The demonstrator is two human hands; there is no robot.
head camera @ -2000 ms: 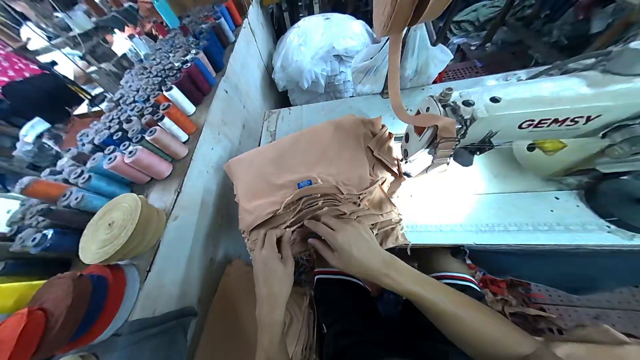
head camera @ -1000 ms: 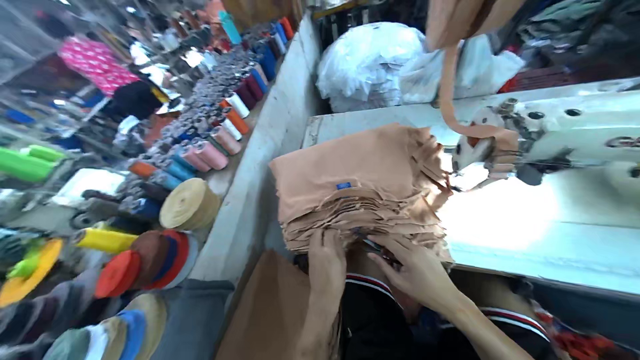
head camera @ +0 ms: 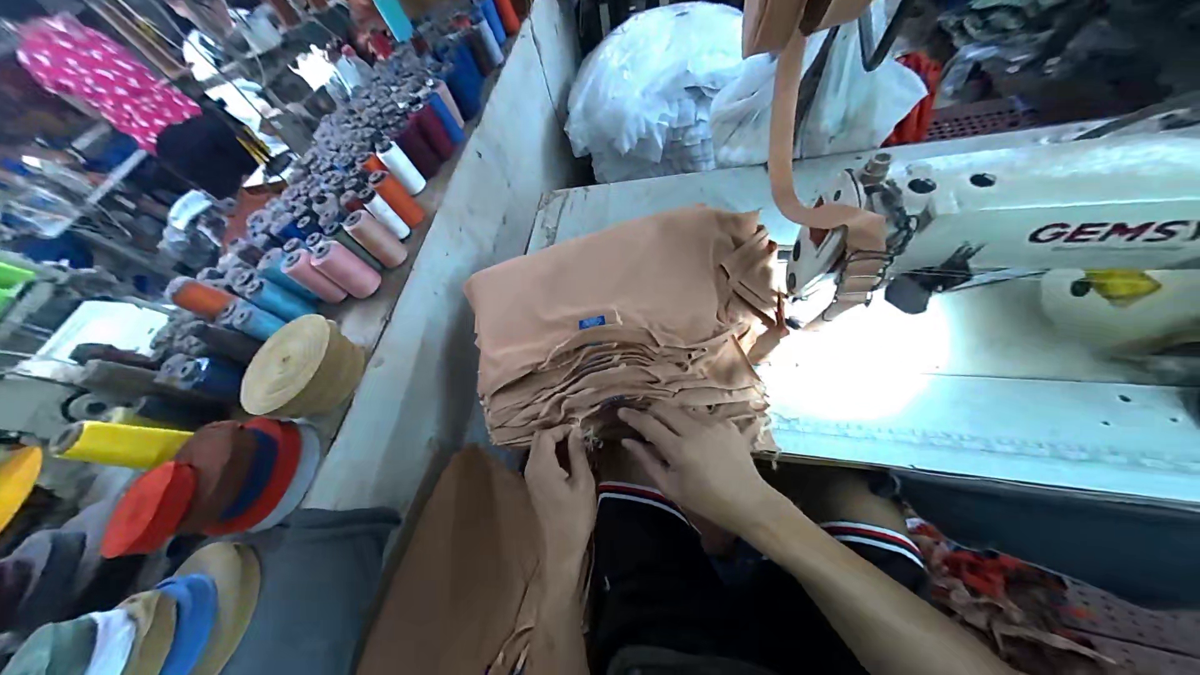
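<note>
A stack of tan fabric pieces (head camera: 619,281) lies on the sewing machine table, its layered edges toward me and a small blue label (head camera: 592,322) on top. My left hand (head camera: 561,478) pinches the near edge of the stack between thumb and fingers. My right hand (head camera: 698,459) rests beside it on the same edge, fingers spread over the lower layers; whether they grip any cloth is hidden. Right of the stack stands a Gemsy sewing machine (head camera: 1050,225), with a tan fabric strip (head camera: 786,141) hanging down into its needle area.
Thread spools (head camera: 347,267) and rolls of tape (head camera: 302,366) crowd the surface left of a raised white board (head camera: 450,234). White plastic bags (head camera: 656,84) stand behind the table. More tan cloth (head camera: 459,572) hangs below at left. A person in pink (head camera: 108,80) is at the far left.
Both hands stay at the near edge of the stack; the left hand's fingers now show pinched at the edge, and the right hand lies flatter over the layers. The view has swung left.
</note>
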